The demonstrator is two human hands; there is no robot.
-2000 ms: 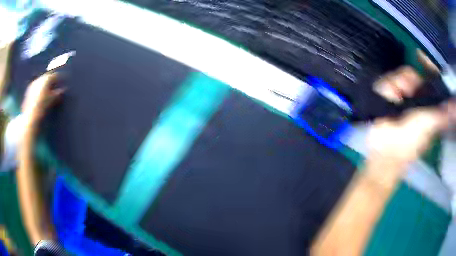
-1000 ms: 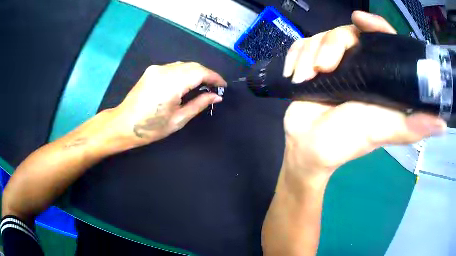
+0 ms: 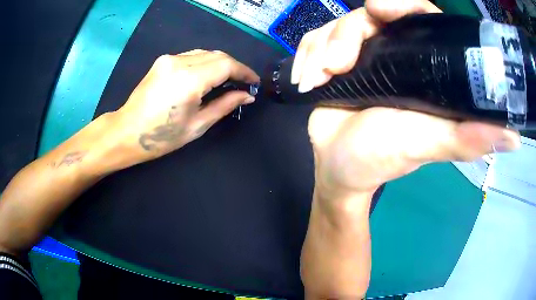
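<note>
My left hand (image 3: 188, 96) pinches a small silvery hinge (image 3: 253, 89) between thumb and index finger above the black mat. Only the hinge's end and a thin part below show; the fingers hide the rest. My right hand (image 3: 376, 140) is shut on a thick black electric screwdriver (image 3: 411, 67) with a ribbed grip and a pale taped label. The screwdriver lies nearly level, its nose pointing left, very close to the hinge. The driver tip cannot be made out, so I cannot tell whether it touches the hinge.
A blue screw bin (image 3: 305, 23) full of dark bits stands beyond the screwdriver nose, beside a whitish strip (image 3: 238, 13). The black work mat (image 3: 205, 205) lies below the hands on a green table (image 3: 423, 228). A blue crate edge (image 3: 56, 251) shows at lower left.
Both hands have come from far apart to the middle, the left now holding a hinge and the right the screwdriver. Over the last second the screwdriver nose has closed on the hinge.
</note>
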